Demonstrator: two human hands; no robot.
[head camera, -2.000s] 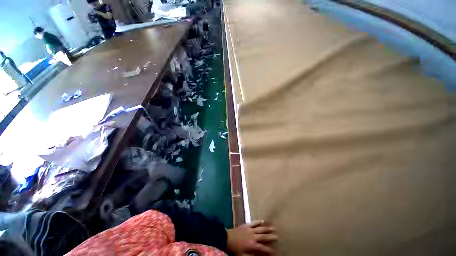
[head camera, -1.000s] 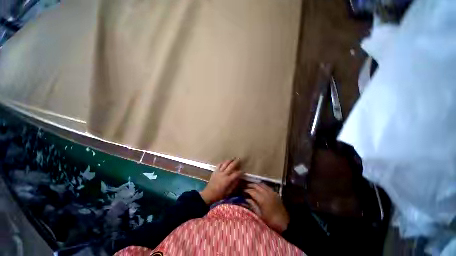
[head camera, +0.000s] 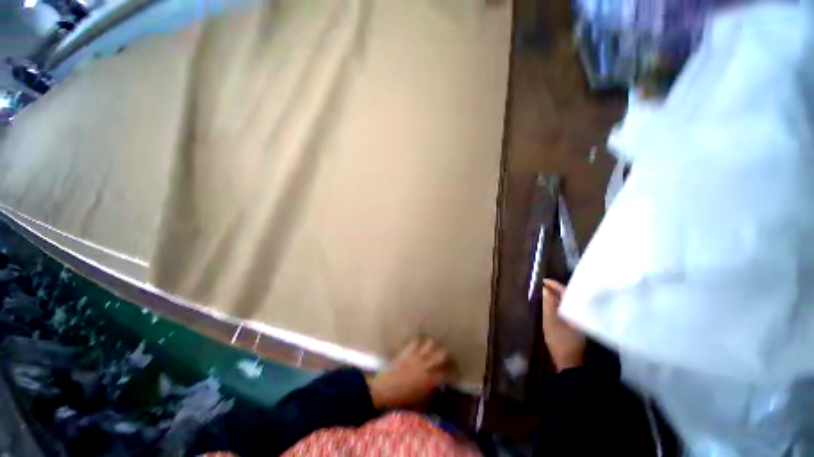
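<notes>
Tan cloth (head camera: 402, 196) covers the long table, with soft folds left of its middle and a straight cut end at the right. A pale selvedge (head camera: 308, 344) runs along the near edge. My left hand (head camera: 412, 370) rests palm down on the cloth near its near right corner. My right hand (head camera: 562, 332) is over the brown table end, its fingertips beside the silver blades of what look like shears (head camera: 537, 259). The shears' dark handles are hard to make out, so whether the hand grips them cannot be told.
A large white plastic-like sheet (head camera: 705, 232) lies at the right, close to my right hand. A bluish-purple bundle (head camera: 634, 40) sits at the upper right. Pale scraps (head camera: 178, 406) lie at the lower left by the green floor (head camera: 192, 348). The brown table end (head camera: 558, 116) borders the cloth.
The view has swung from along the table to its end. My right hand has left the near cloth edge and moved right to the shears. My left hand remains near the corner.
</notes>
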